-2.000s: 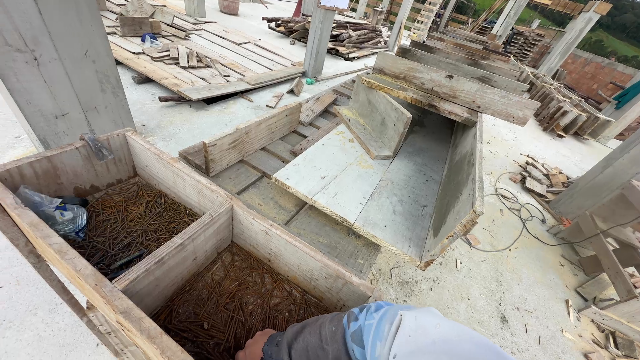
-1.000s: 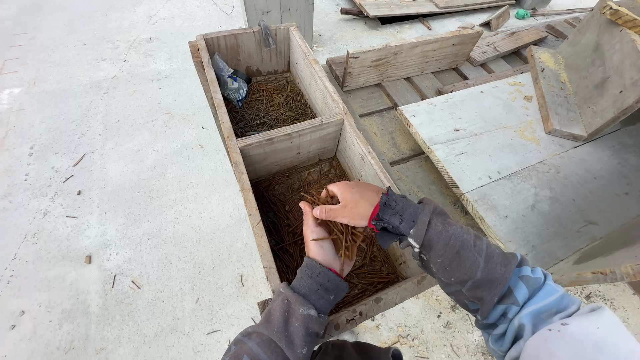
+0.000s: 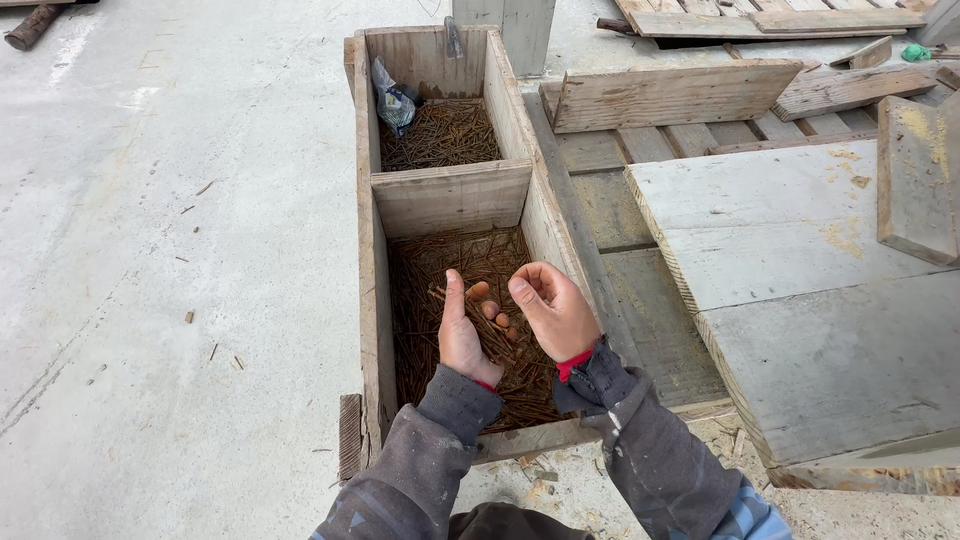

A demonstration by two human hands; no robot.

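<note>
A wooden box [image 3: 452,171] with two compartments holds rusty nails in both. Over the near compartment, my left hand [image 3: 469,330] is cupped, its fingers curled around a bunch of rusty nails [image 3: 491,341]. Close to its right is my right hand [image 3: 555,311], thumb and fingertips bent together; whether a nail is between them cannot be told. More nails [image 3: 420,330] lie loose on the bottom of the near compartment. The far compartment has a nail heap [image 3: 442,135] and a crumpled plastic bag [image 3: 394,101] in its left corner.
A metal piece [image 3: 453,37] hooks over the box's far wall. To the right are a slatted wooden pallet [image 3: 660,330], an upright plank [image 3: 675,94] and a large board panel [image 3: 795,225] with a board piece [image 3: 919,180] on it. Behind the box stands a post [image 3: 504,34].
Two seconds ago my right hand reached into the nails. A second ago both hands were together around a bunch; now the right hand is apart from the left, which keeps the nails.
</note>
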